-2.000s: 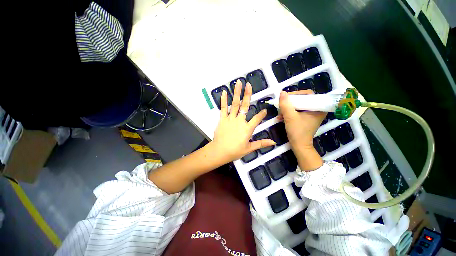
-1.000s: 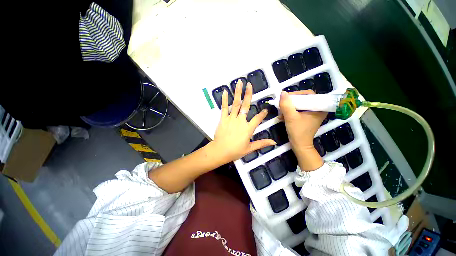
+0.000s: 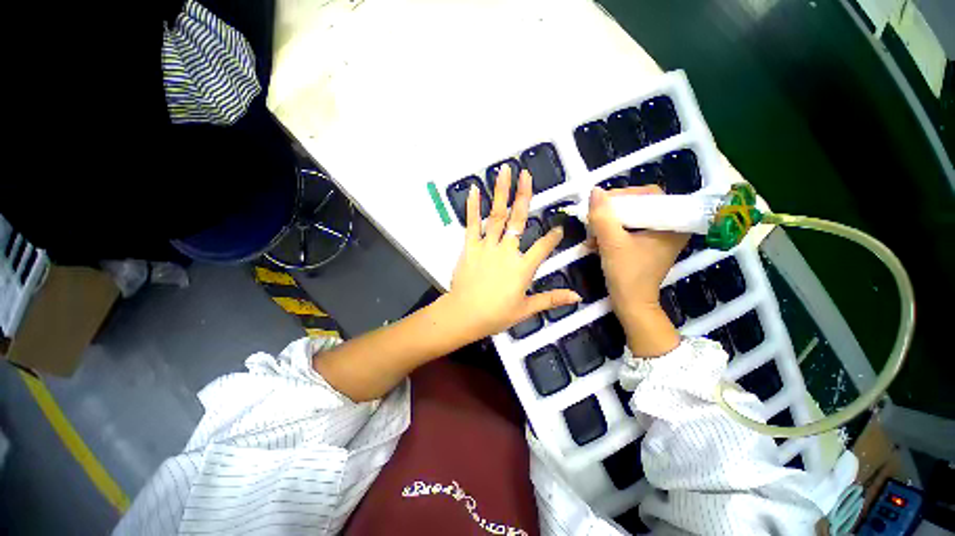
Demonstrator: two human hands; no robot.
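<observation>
A white tray with rows of glossy black housings lies askew in front of me. My left hand rests spread over housings at the tray's left side, fingers apart, holding nothing. My right hand holds a white syringe like a pen. Its tip points left at a housing in the second row, beside my left fingers; contact cannot be told. A green and orange-yellow cap is at the syringe's rear, with a yellowish hose looping down from it. My hands and right sleeve hide several housings.
The cream bench top has a short green strip beside the tray. A dark green surface lies to the right. A blue box with a red light is at bottom right. A person in dark clothing is at upper left by a stool.
The tray, bench and hands appear shifted very slightly in the view. Both hands keep the same pose, and the syringe stays in my right hand at the same housing.
</observation>
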